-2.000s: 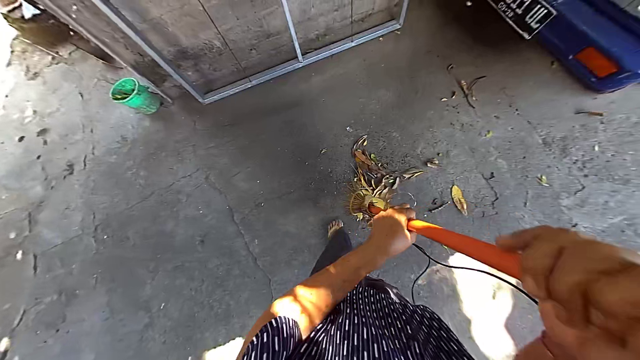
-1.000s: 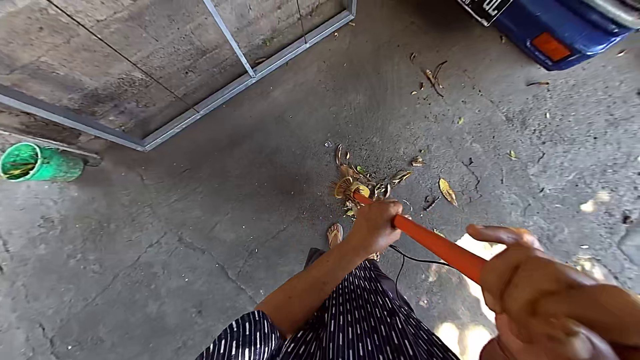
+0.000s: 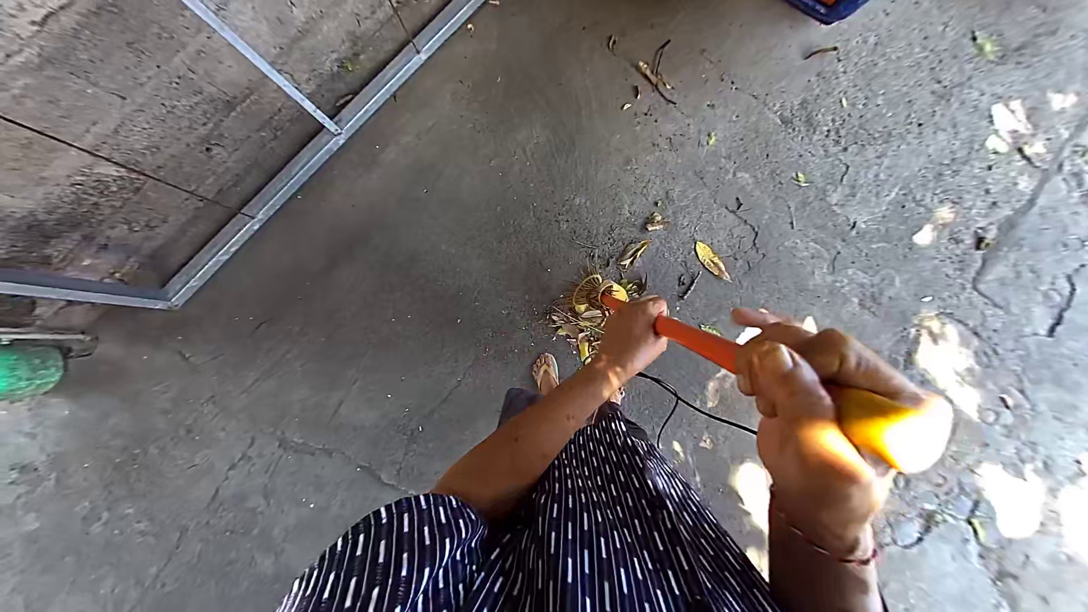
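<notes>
An orange broom handle (image 3: 697, 342) slants from the upper end at the right down to a yellow broom head (image 3: 600, 293) near my feet. Low on the handle, my left hand (image 3: 633, 337) is closed around it. My right hand (image 3: 816, 416) grips the upper end, where a yellow end cap (image 3: 892, 425) sticks out past the palm. Dry leaves (image 3: 586, 323) lie in a small heap under and beside the broom head, whose bristles are partly hidden among them. A single yellow leaf (image 3: 711, 260) rests on the concrete to the right of the heap.
A metal frame (image 3: 280, 183) borders a block surface at upper left; a green bucket (image 3: 30, 372) stands at the left edge. A black cable (image 3: 701, 410) runs beside my feet. Twigs (image 3: 656, 75) lie farther ahead, and part of a blue vehicle (image 3: 824, 7) shows at the top.
The upper end of the handle has come into view with my right hand on it. The leaves around the broom head lie closer to my feet. The view has shifted right.
</notes>
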